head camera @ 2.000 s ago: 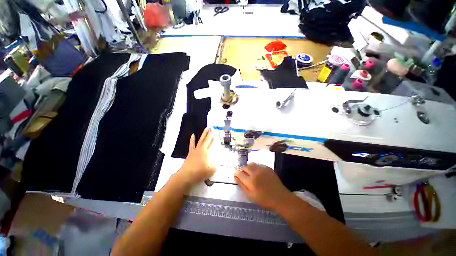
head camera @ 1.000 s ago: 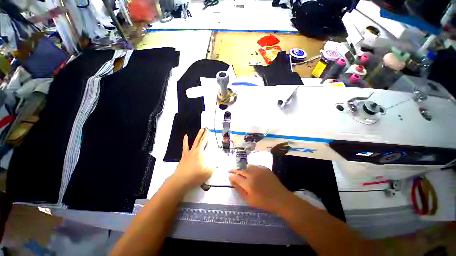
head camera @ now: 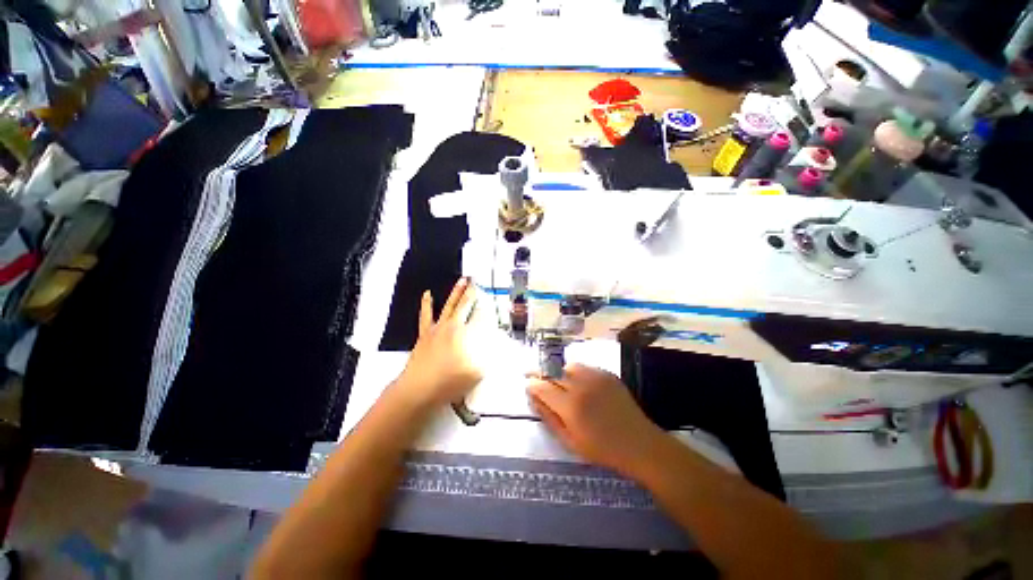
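A white cut piece [head camera: 505, 394] lies under the presser foot [head camera: 552, 356] of the white sewing machine [head camera: 702, 255]; glare blurs its outline. My left hand [head camera: 444, 354] lies on it left of the needle, fingers spread and pointing away. My right hand [head camera: 580, 410] presses on it just right of and in front of the foot, fingers bent together. Whether the fingers pinch the cloth is hidden. A dark edge shows along the near side of the white piece. A black cut piece [head camera: 436, 244] lies behind my left hand, partly under the machine head.
A stack of black panels [head camera: 283, 283] with pale striped edges lies at left. A black panel [head camera: 702, 397] lies under the machine arm. Thread spools [head camera: 779, 147], a tape roll [head camera: 681, 121] and a red item [head camera: 615, 95] stand behind. Red-yellow handles [head camera: 961, 445] lie at right.
Both hands stay near the needle with little movement. The white piece and its dark near edge have shifted slightly. The whole view has shifted a little with the head.
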